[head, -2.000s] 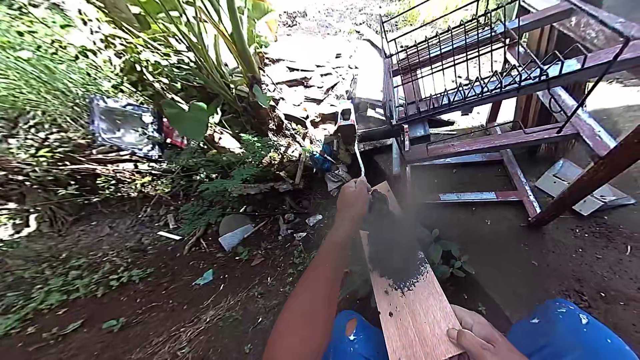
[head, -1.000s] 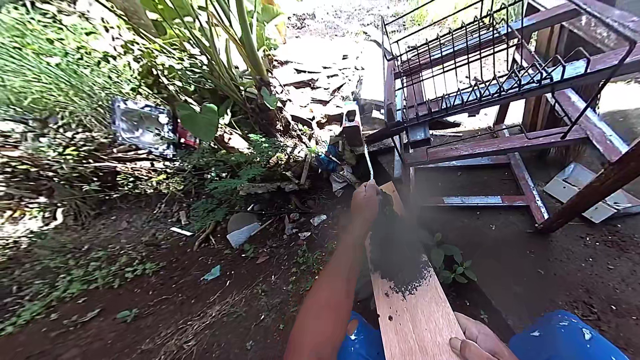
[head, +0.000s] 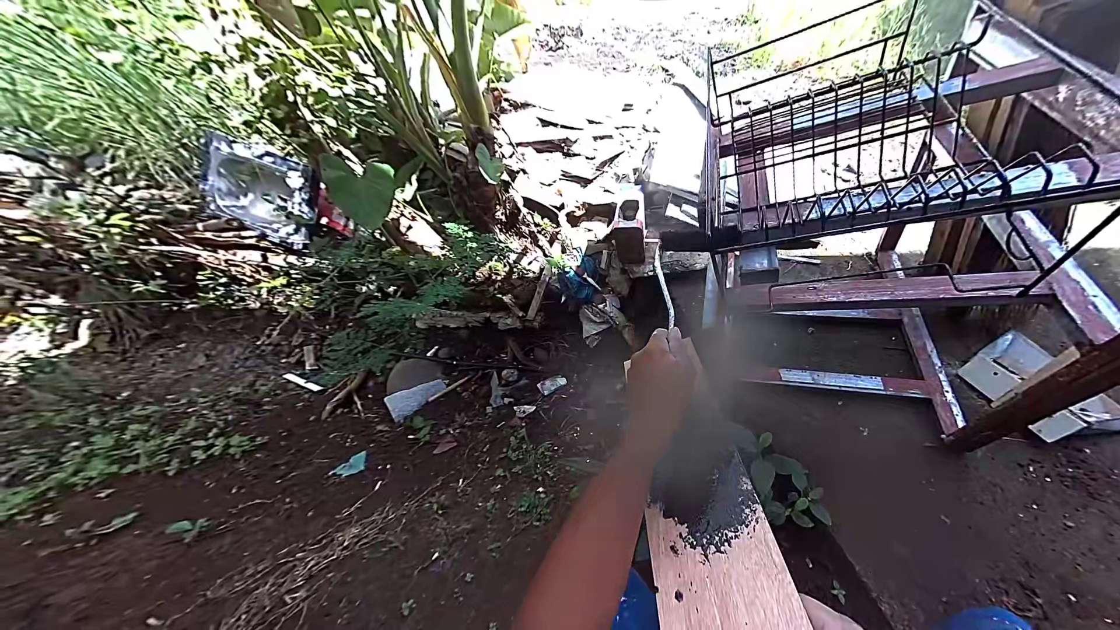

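Note:
My left hand (head: 662,376) is closed around the end of a thin whitish rod or strip (head: 665,284) that points up and away, over the far end of a wooden board (head: 722,582). Dark, crumbly material (head: 713,507) lies on the board beside my left wrist, partly blurred by a grey haze. My right hand (head: 829,615) is at the near right edge of the board, mostly cut off by the bottom of the view; its fingers seem to support the board. What the far end of the rod joins cannot be told.
A black wire rack (head: 857,157) rests on a worn wooden frame (head: 910,293) at the right. A pale broken panel (head: 1011,363) lies beneath it. Leafy plants (head: 359,188), a crumpled silvery sheet (head: 258,188) and scattered debris occupy the left. A dark container (head: 628,236) stands beyond my left hand.
My right hand shows less now, having slipped mostly below the bottom edge of the view. My left hand still grips the rod above the board.

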